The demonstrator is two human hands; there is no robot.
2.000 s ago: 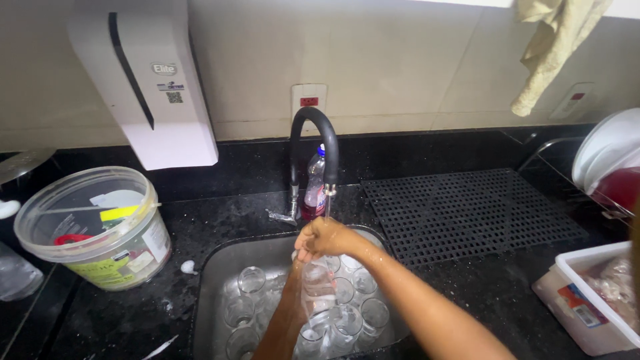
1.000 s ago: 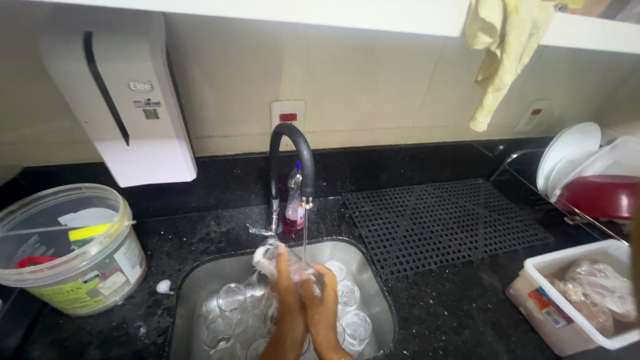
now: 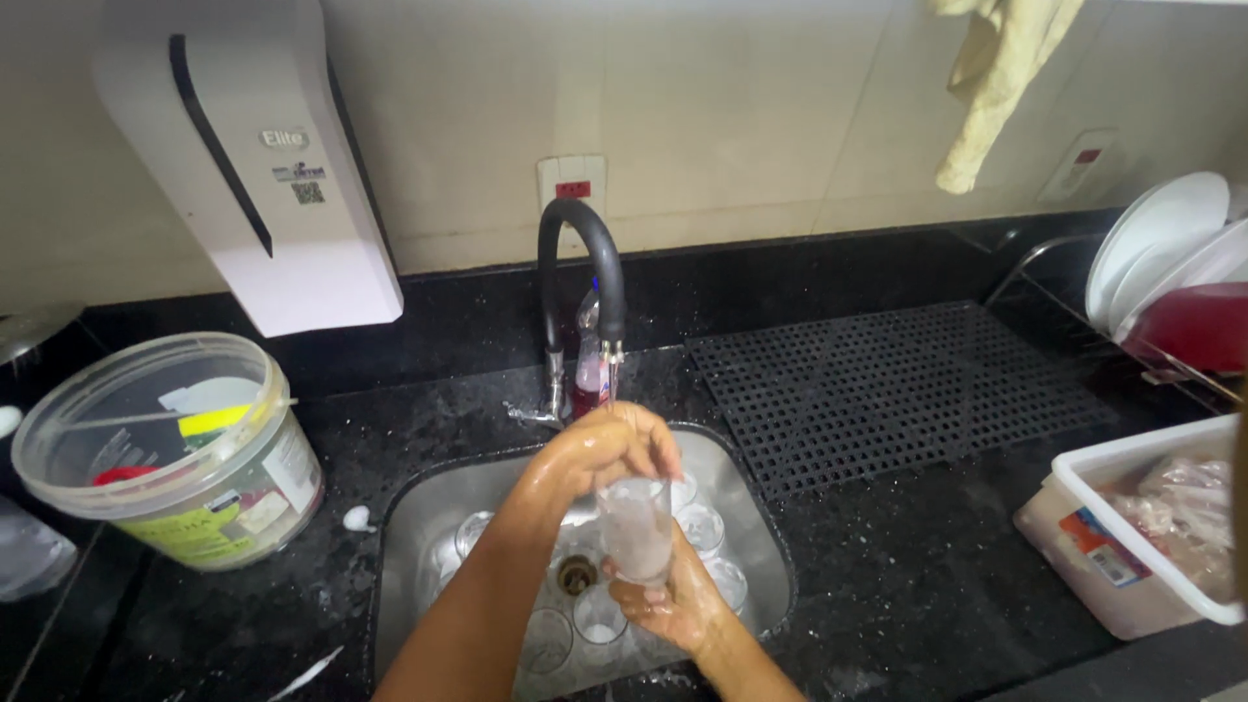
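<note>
My right hand (image 3: 668, 604) grips the lower part of a wet drinking glass (image 3: 636, 531) above the steel sink (image 3: 756, 478). At the glass's upper end is my left hand (image 3: 609, 444), fingers bent and touching or just beside the rim; which one I cannot tell. Water runs onto the left hand from the black flexible faucet (image 3: 609, 283). Several other glasses (image 3: 600, 614) stand or lie in the basin around the drain (image 3: 577, 575). Behind the hands, partly hidden by the faucet, is a plastic bottle (image 3: 588, 356) with pinkish liquid.
Left of the sink is a clear plastic bucket (image 3: 224, 522) holding a yellow-green sponge (image 3: 213, 421). A white dispenser (image 3: 283, 224) hangs above. To the right are a black perforated mat (image 3: 887, 390), white plates (image 3: 1155, 244) in a rack and a plastic tub (image 3: 1092, 546) of bagged food.
One second ago both hands held a glass tilted left of the water stream; now a glass is roughly upright, with my left hand at its top under the stream.
</note>
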